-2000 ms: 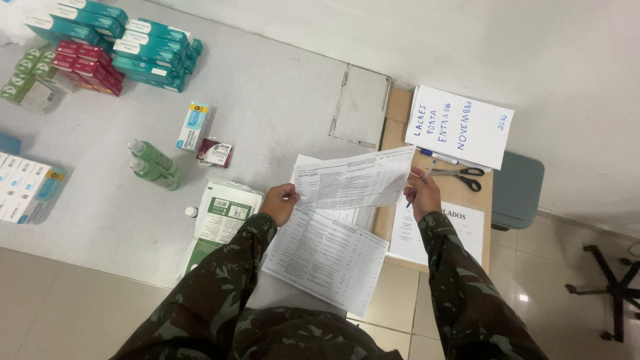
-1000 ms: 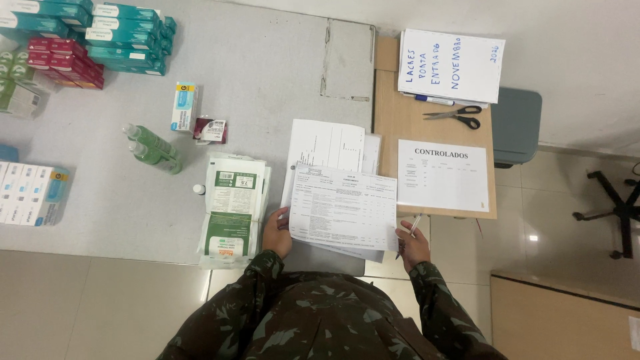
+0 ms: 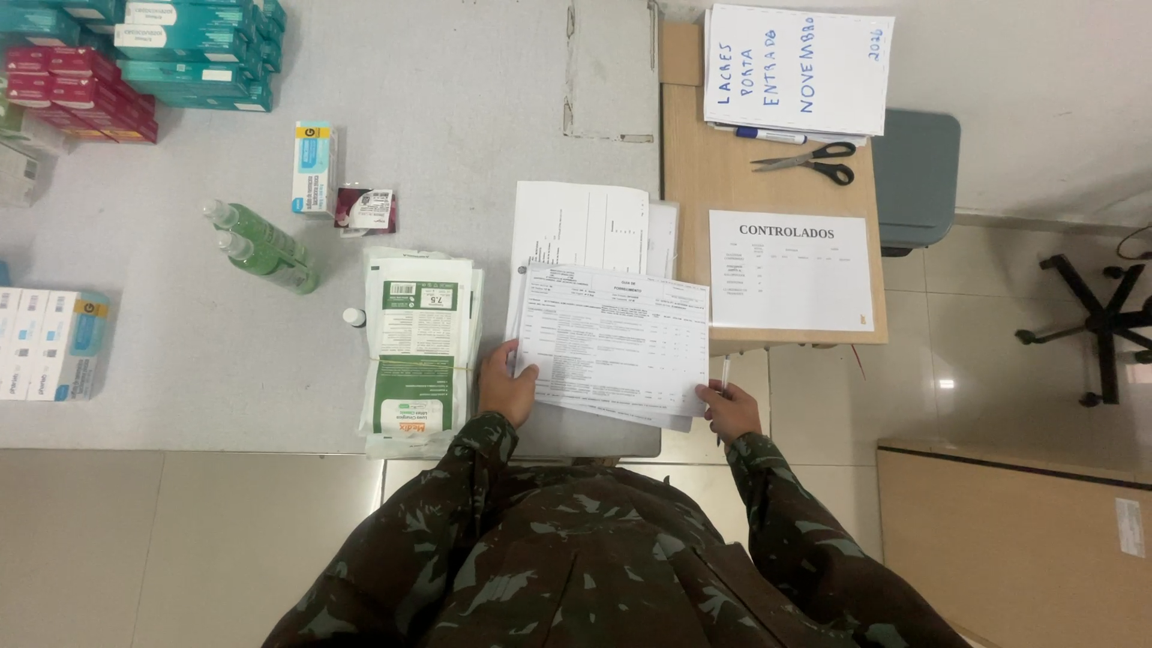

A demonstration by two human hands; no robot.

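Printed sheets (image 3: 621, 346) lie in a stack at the table's front edge, over another white sheet (image 3: 585, 225). My left hand (image 3: 508, 382) grips the stack's left edge, thumb on top. At the lower right corner, my right hand (image 3: 731, 409) pinches the paper and also holds a pen (image 3: 725, 371) upright between its fingers. Just left of my left hand lies a banded bundle of surgical glove packets (image 3: 418, 351). A small white-capped bottle (image 3: 354, 317) lies beside the bundle.
Green bottles (image 3: 265, 247), a medicine box (image 3: 313, 169) and stacked teal boxes (image 3: 193, 54) stand on the grey table. Scissors (image 3: 810, 164), a marker (image 3: 769, 135) and a printed notice (image 3: 787, 270) lie on the wooden desk at right. A wheeled chair base (image 3: 1102, 319) stands beyond.
The top printed sheet, lifted and tilted two seconds ago, now lies flat on the stack. My right hand has come down from above the wooden desk to the stack's lower right corner.
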